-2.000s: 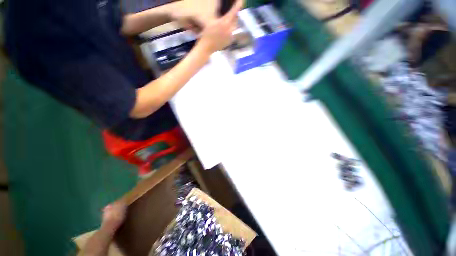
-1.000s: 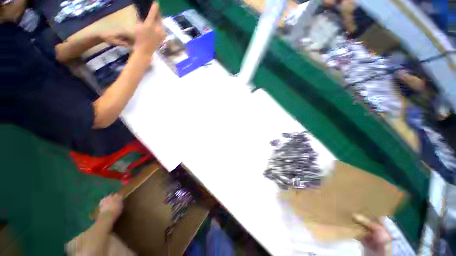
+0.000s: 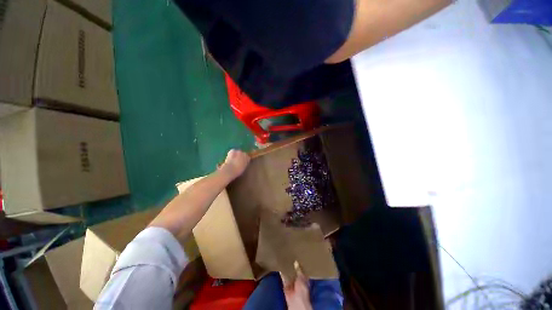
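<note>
The deep open parts carton [image 3: 221, 239] stands beside the bench. A loose pile of small dark and silver metal components [image 3: 310, 184] lies inside it. My left hand [image 3: 235, 163] is shut on the carton's far upper edge. My right hand [image 3: 297, 287] holds the brown cardboard sheet [image 3: 296, 249] by its near edge, low in the carton's near part, beside the pile. No components are seen on the sheet. The fingers under the sheet are hidden.
A person in a dark top [image 3: 284, 48] sits close ahead on a red plastic stool [image 3: 275, 115]. The white bench [image 3: 460, 133] is on the right, with thin wires near its lower part. Closed cartons [image 3: 72, 160] stand at left on the green floor [image 3: 169, 97].
The view has swung left and down to the carton. My right hand and the sheet have moved from the bench pile into the carton. My left hand still holds the carton's edge.
</note>
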